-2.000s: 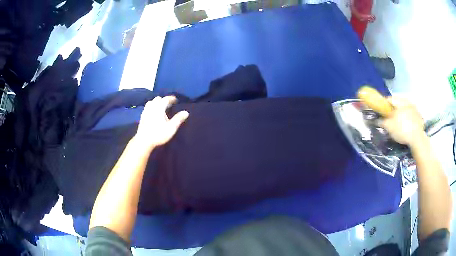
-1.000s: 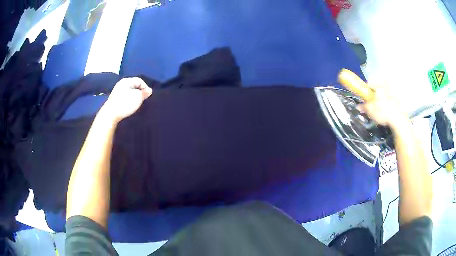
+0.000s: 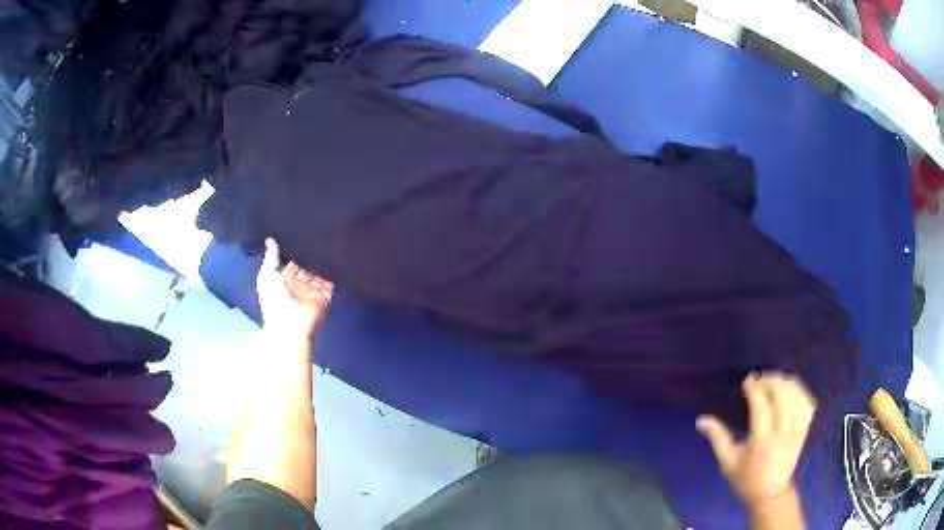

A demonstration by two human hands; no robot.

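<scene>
A dark plum garment [image 3: 466,217] lies diagonally across the blue ironing table cover [image 3: 828,186], with soft folds toward its right end. My left hand [image 3: 295,293] is at the garment's lower left edge, palm up, fingers partly curled; whether it grips cloth is unclear. My right hand [image 3: 768,424] is at the garment's lower right edge, fingers and thumb spread, holding nothing visible. The steam iron [image 3: 880,471] with its tan handle stands at the lower right edge, away from my hand.
Purple garments [image 3: 78,414] hang in a row at the lower left. A black crumpled pile [image 3: 155,114] fills the upper left. A white strip [image 3: 549,36] lies at the top. A red pipe [image 3: 895,47] is at the upper right.
The view has turned left. My right hand has let go of the iron and moved to the garment. My left hand has moved to the garment's near left edge. The cloth is more creased.
</scene>
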